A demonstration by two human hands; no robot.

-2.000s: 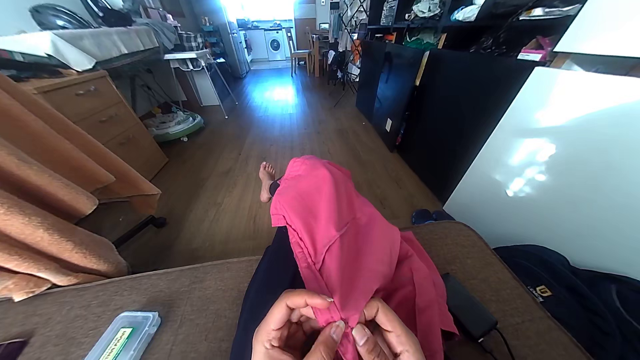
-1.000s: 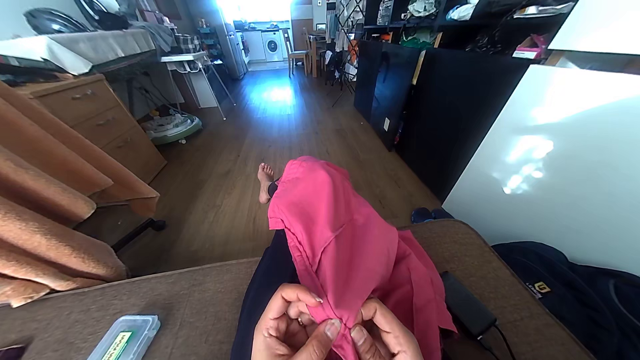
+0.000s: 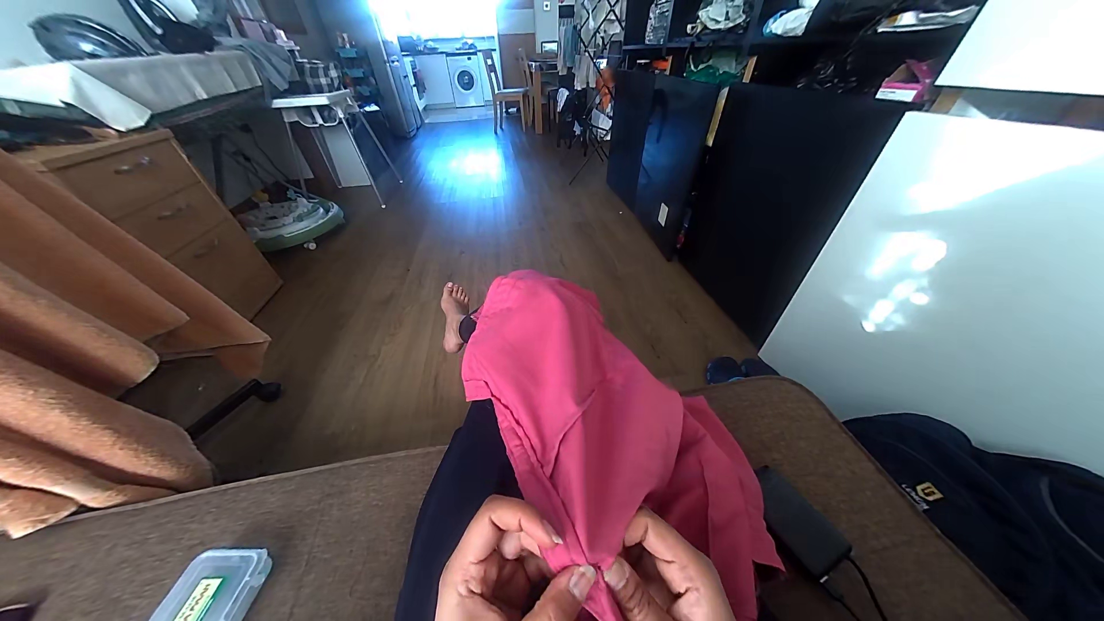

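Observation:
A pink cloth (image 3: 586, 405), which looks like a garment, lies draped over a raised knee and down onto the brown sofa seat. Near the bottom of the view my left hand (image 3: 517, 565) pinches its gathered edge between thumb and forefinger. Close beside it, on the right, my right hand (image 3: 668, 569) pinches the same edge, the two thumb tips almost touching. The small bit of fabric between the fingertips is partly hidden, and whether a needle or thread is there cannot be told.
On the brown sofa (image 3: 345, 526) sit a clear plastic case (image 3: 216, 586) at left and a black power bank or adapter with a cable (image 3: 798, 522) at right. A dark blue bag (image 3: 966, 509) lies at far right. An orange-brown blanket (image 3: 86, 371) hangs at left.

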